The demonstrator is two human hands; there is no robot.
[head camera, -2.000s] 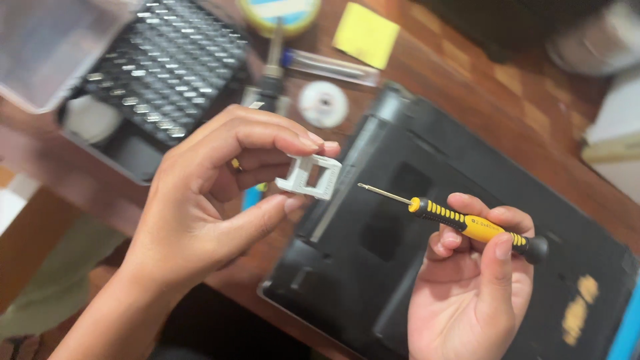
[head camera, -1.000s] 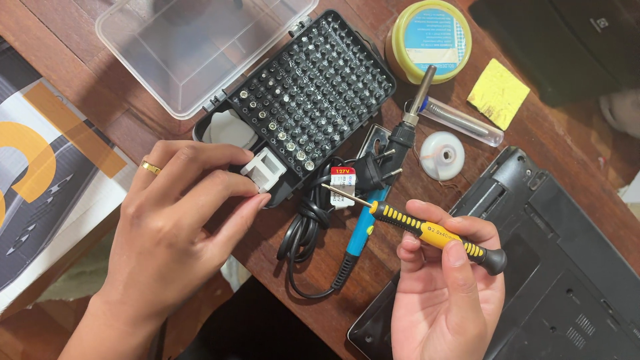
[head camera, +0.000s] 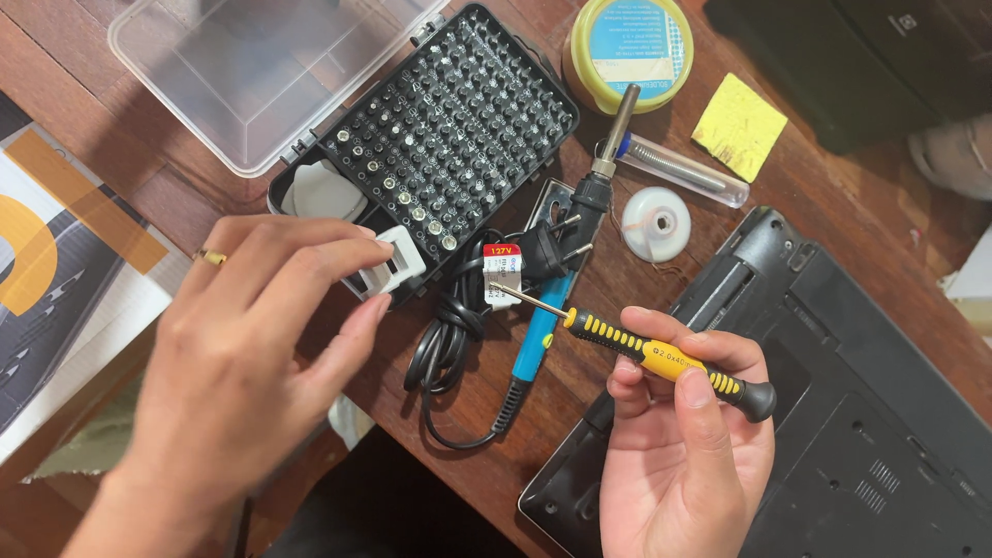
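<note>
My left hand (head camera: 263,333) has its thumb and fingers at a small white plastic frame (head camera: 397,263), which lies at the near corner of a black bit case (head camera: 457,132). The case holds many rows of screwdriver bits, and grey plastic picks (head camera: 324,191) sit in its side compartment. My right hand (head camera: 690,442) holds a yellow and black precision screwdriver (head camera: 670,359) by the handle, its thin shaft pointing left over the label of a black power cord (head camera: 446,341). The screwdriver tip is apart from the white frame.
A blue-handled soldering iron (head camera: 542,322), a solder tube (head camera: 686,170), a white spool (head camera: 656,225), a solder paste tub (head camera: 573,58) and a yellow sponge (head camera: 739,128) lie beyond. An upturned black laptop (head camera: 868,387) is at right, the case's clear lid (head camera: 256,70) at upper left.
My left hand has brought the white frame from above the laptop's edge to the bit case, where its fingers have since spread a little. The screwdriver remains in my right hand.
</note>
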